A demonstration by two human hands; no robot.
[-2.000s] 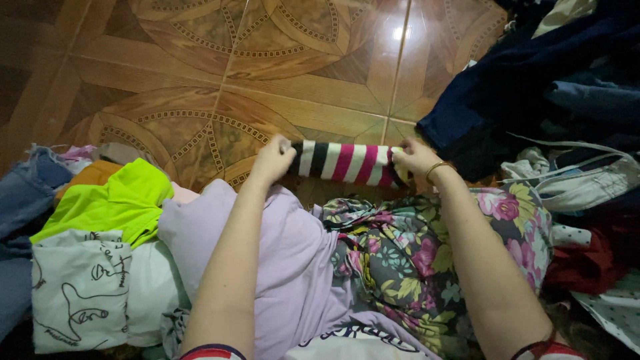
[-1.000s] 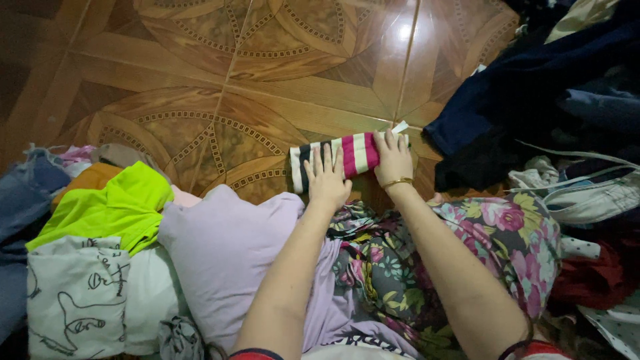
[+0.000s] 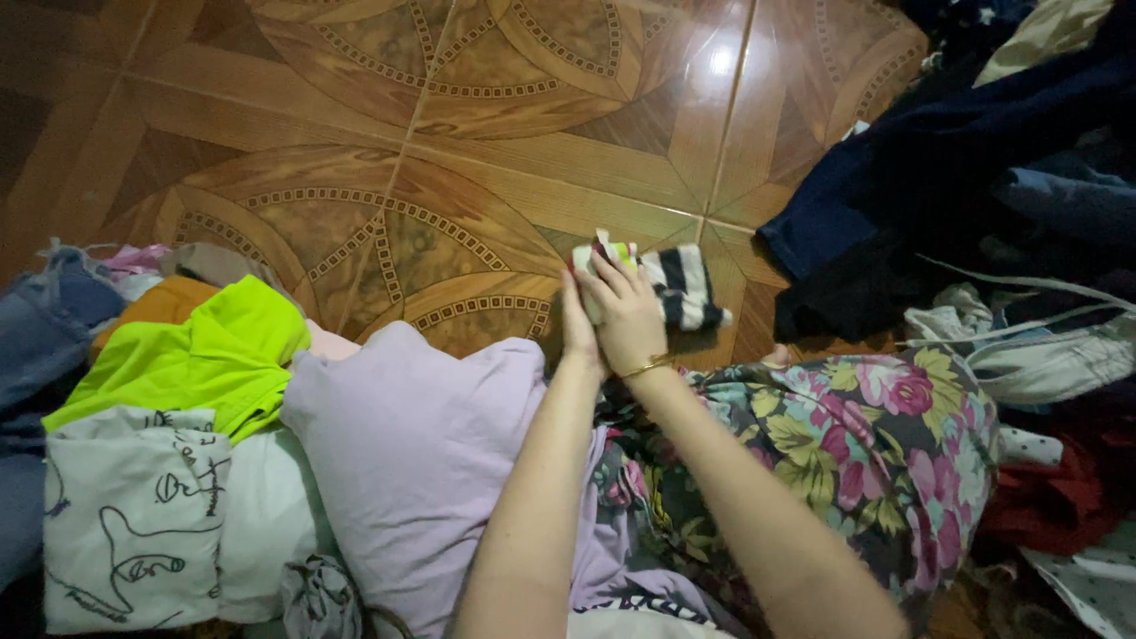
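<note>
A striped knit cloth [image 3: 683,284], black and white at its right part, lies on the tiled floor just beyond my lap. My right hand [image 3: 626,311], a gold-coloured bracelet at its wrist, rests over the left part of the cloth with fingers spread. Close against it on the left, my left hand [image 3: 581,319] stands on edge along the cloth's left side. A white and yellow-green bit of the cloth shows at my right fingertips. The palms and whatever lies between them are hidden, so the hold is unclear.
Lavender fabric [image 3: 408,453] and floral fabric [image 3: 870,426] cover my lap area. At left are a neon yellow-green garment [image 3: 195,355] and a folded white garment with line drawings [image 3: 133,524]. Dark blue clothes [image 3: 879,177] and white straps [image 3: 1047,355] are piled at right.
The cloth was stretched between both hands, then lay flat under them. Now its black and white part points right, and my hands are together at its left part.
</note>
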